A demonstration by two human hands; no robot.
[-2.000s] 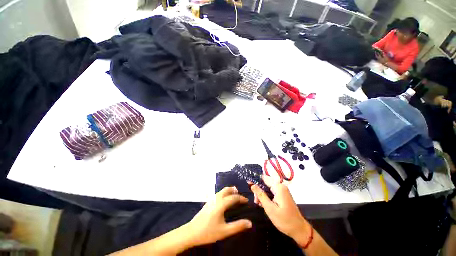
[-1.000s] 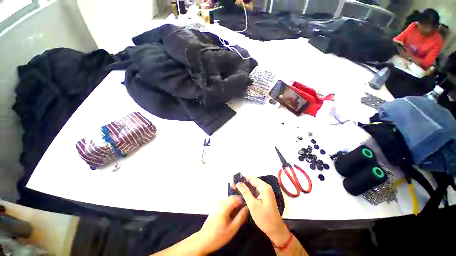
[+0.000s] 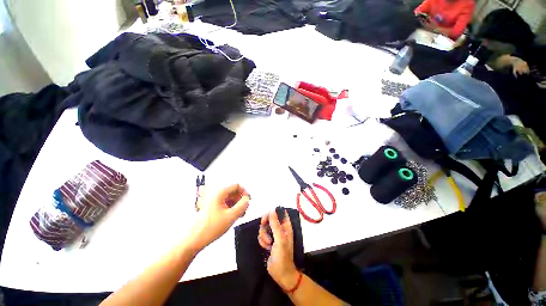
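The black garment (image 3: 250, 239) lies at the table's near edge, its cuff end flat over the edge. My right hand (image 3: 278, 242) holds the cuff, with fingers bent over its upper side. My left hand (image 3: 223, 209) is raised left of the garment, apart from it, with fingers curled and fingertips close together. Any needle or thread there is too small to see. Red-handled scissors (image 3: 311, 200) lie right of the cuff, with loose black buttons (image 3: 335, 170) beyond them.
Thread snips (image 3: 200, 190) and a striped bundle (image 3: 90, 194) lie left. A garment pile (image 3: 155, 95), phone (image 3: 297, 103) and red pouch (image 3: 323, 100) are farther back. Thread cones (image 3: 392, 182) and a denim item (image 3: 455, 110) are right. A person in red (image 3: 449, 15) sits opposite.
My left hand has moved up and left, away from the cuff and my right hand, where both were together. My right hand stays on the garment. The camera view has shifted.
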